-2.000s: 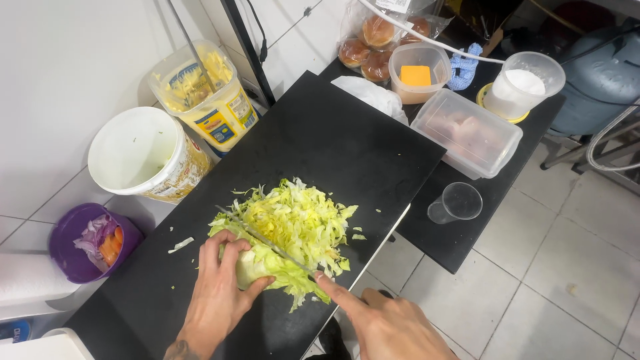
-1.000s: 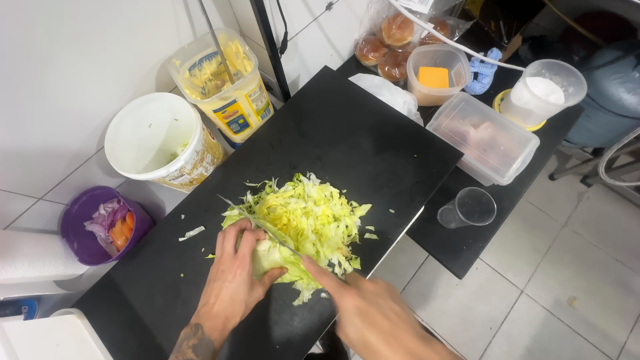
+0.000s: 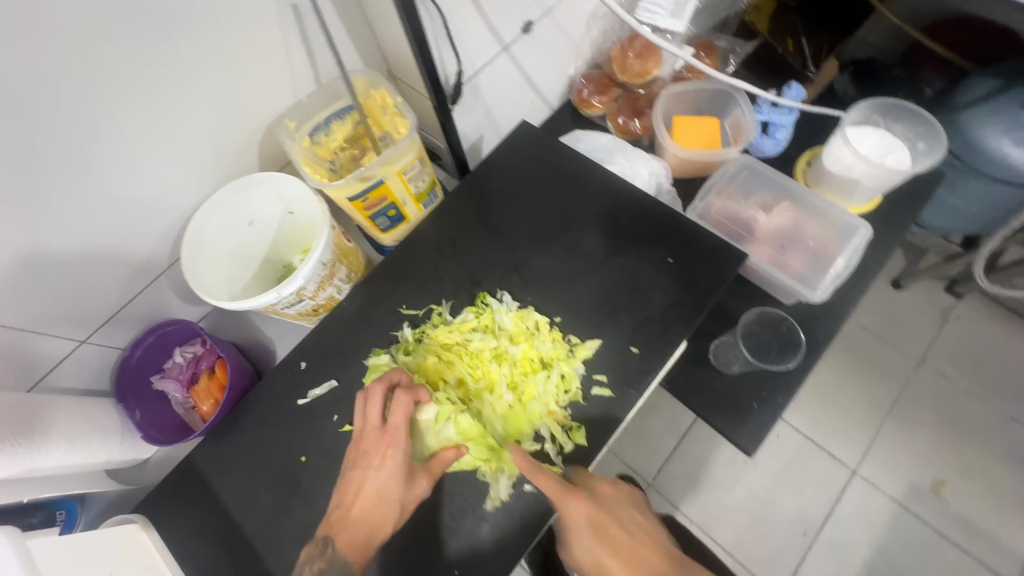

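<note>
Shredded lettuce lies in a heap on a black cutting board. My left hand is closed around an uncut chunk of lettuce at the near left of the heap, fingers curled on top and thumb at the near side. My right hand is at the near right of the chunk, index finger stretched toward it, closed on a knife. The knife's handle is hidden in the hand, and its blade is barely visible among the lettuce.
Left of the board stand a purple bowl with onion and orange pieces, a white bucket and a yellow-labelled tub. Beyond its right side are a lidded plastic container, a clear cup, a cheese container and bagged buns.
The knife blade, visible across the lettuce in both earlier frames, is now mostly lost among the shreds. Both hands remain at the lettuce chunk.
</note>
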